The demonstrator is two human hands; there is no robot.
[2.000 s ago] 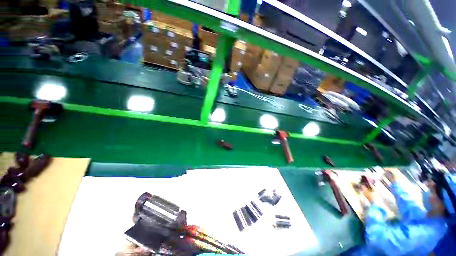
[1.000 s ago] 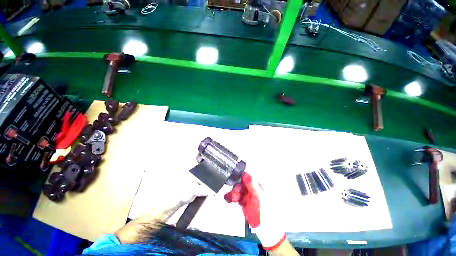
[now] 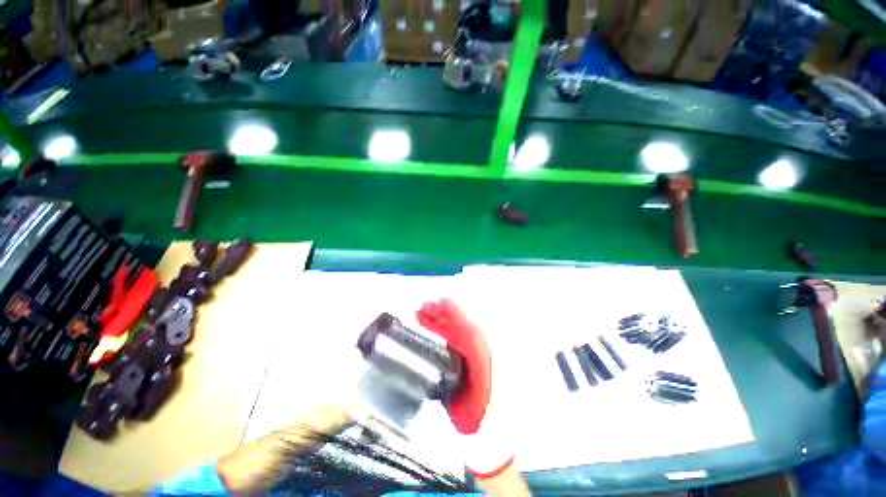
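Observation:
A T-shaped appliance head (image 3: 413,357), dark maroon with ribbed silver-black metal, is held tilted over the white sheet (image 3: 525,427). A flat grey piece on its lower side is bright with glare. My right hand (image 3: 466,367), in a red-palmed white glove, grips the head's right end. My bare left hand (image 3: 301,437) is at the lower left, its fingers against the unit's underside; they are blurred and partly covered by dark hair strands. The handle is hidden. Ribbed metal strips (image 3: 591,365) lie to the right, with loose silver-grey pieces (image 3: 653,332) beside them.
Maroon caps (image 3: 146,364) and a red glove-like shape (image 3: 126,309) lie on tan board (image 3: 228,369), beside a printed box (image 3: 49,281). The green conveyor (image 3: 389,218) carries T-shaped units (image 3: 683,218) and small maroon parts. Another unit (image 3: 823,330) lies right; a person's blue sleeve (image 3: 871,427) shows.
The view has swung down to the bench, then tipped up slightly. The gloved hand has moved from below the head's right end to wrap around it. Conveyor units have shifted slightly left in view.

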